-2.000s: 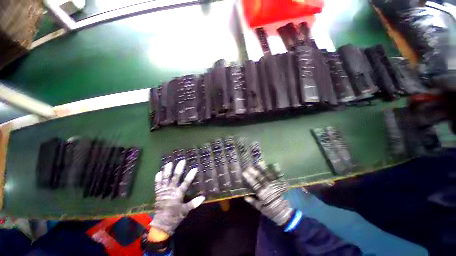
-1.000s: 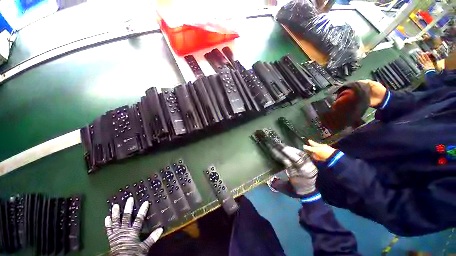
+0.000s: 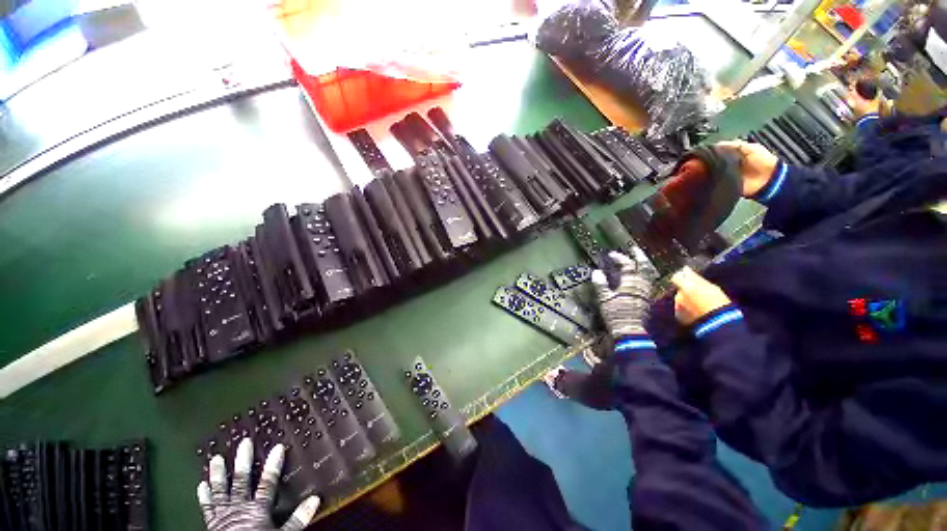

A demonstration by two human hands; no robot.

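Observation:
Black remote controls lie face up in a row (image 3: 324, 404) at the bench's front edge. My left hand (image 3: 249, 496), in a striped knit glove with pale fingertips, is spread at the row's left end, cut off by the lower frame edge. A single face-up remote (image 3: 439, 407) lies just right of the row. My right hand (image 3: 625, 296), gloved, is at the right by the bench edge, its fingers pointing away from me. Three face-up remotes (image 3: 538, 311) lie fanned on its left. Whether its fingers grip a remote is hidden.
A long bank of mixed remotes (image 3: 337, 254) crosses the bench middle. More remotes (image 3: 73, 487) stand at lower left. A red plastic item (image 3: 363, 95) and crumpled black bag (image 3: 649, 78) are behind. A neighbour's bare hand (image 3: 698, 298) is beside my right hand; their other holds something dark reddish-brown.
My right hand has shifted slightly away from me, and the remotes it partly covered now lie fanned out beside it. My left hand stays by the row. The view has shifted slightly.

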